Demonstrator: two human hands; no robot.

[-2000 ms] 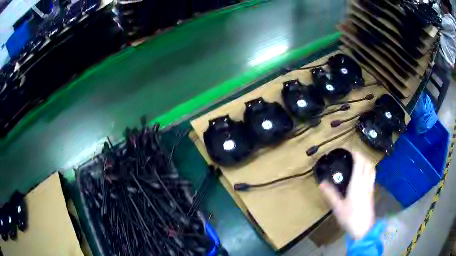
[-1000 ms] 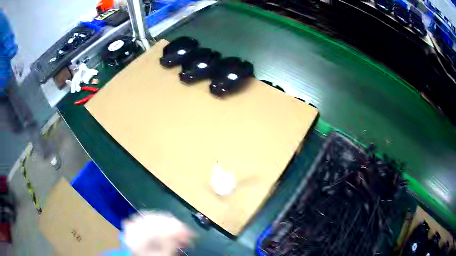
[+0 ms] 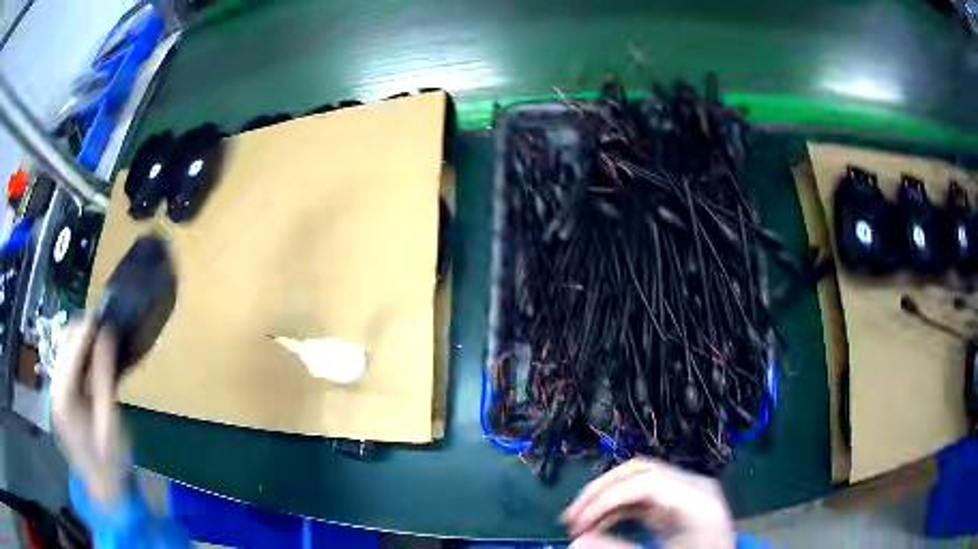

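Note:
My left hand (image 3: 91, 402), blurred, holds a black earcup housing (image 3: 142, 292) over the left end of the left cardboard sheet (image 3: 263, 257). Two more housings (image 3: 195, 172) lie at that sheet's back left. A white glue bottle (image 3: 335, 360) lies on its side near the sheet's front edge, nozzle pointing left. My right hand (image 3: 656, 506) is at the bottom edge, partly cut off, with curled fingers just in front of the parts tray (image 3: 497, 290). Something dark shows under its fingers; I cannot tell whether it is held. The tray is heaped with black boom microphones (image 3: 633, 257).
Another cardboard sheet (image 3: 895, 375) at the right bears several housings (image 3: 867, 223) and a boom. The green conveyor (image 3: 643, 43) runs behind. A metal post (image 3: 48, 139) stands at the far left. Blue crates (image 3: 241, 515) show below the bench edge.
The view has swung from the right sheet to the left sheet, then back towards the tray. One housing fewer shows at the left sheet's back left, and my left hand now holds one.

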